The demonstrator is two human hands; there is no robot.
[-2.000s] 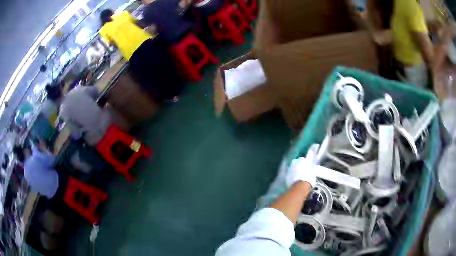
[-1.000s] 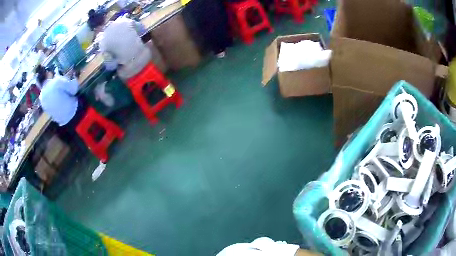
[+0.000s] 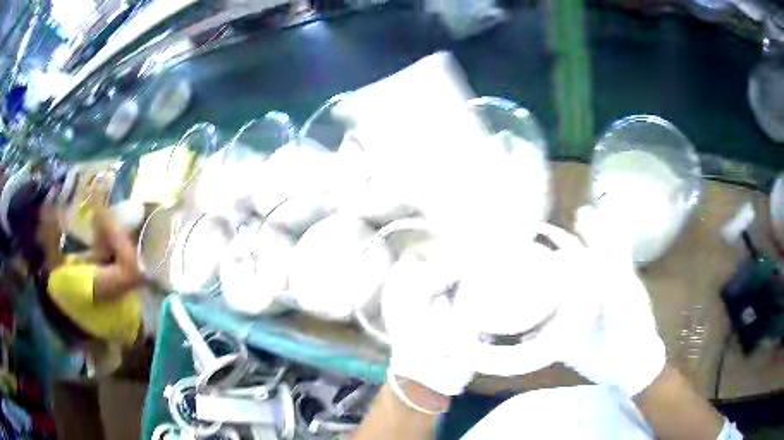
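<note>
My left hand (image 3: 425, 331) and my right hand (image 3: 619, 331), both in white gloves, are on either side of a white ringed part (image 3: 507, 331) and hold it low in the middle of the view. A broad pale piece reaches up from there. It may be the part's flat stem, but glare hides its outline and my fingertips. Tank bodies (image 3: 335, 271) with clear rims stand in rows just beyond and left of my hands. Another tank body (image 3: 645, 189) stands on the right, beyond my right hand.
The turquoise crate (image 3: 284, 331) of ring-and-stem inserts (image 3: 245, 408) is at lower left. The brown bench (image 3: 688, 301) carries a small dark device (image 3: 756, 301) at right. A dark green conveyor (image 3: 284, 73) runs behind, with a green post (image 3: 569, 77). A person in yellow (image 3: 86, 292) is at left.
The view has swung from the floor and crate to the bench. My hand was at the crate's inserts, then mostly out of view; now both hands hold a white part over the bench edge.
</note>
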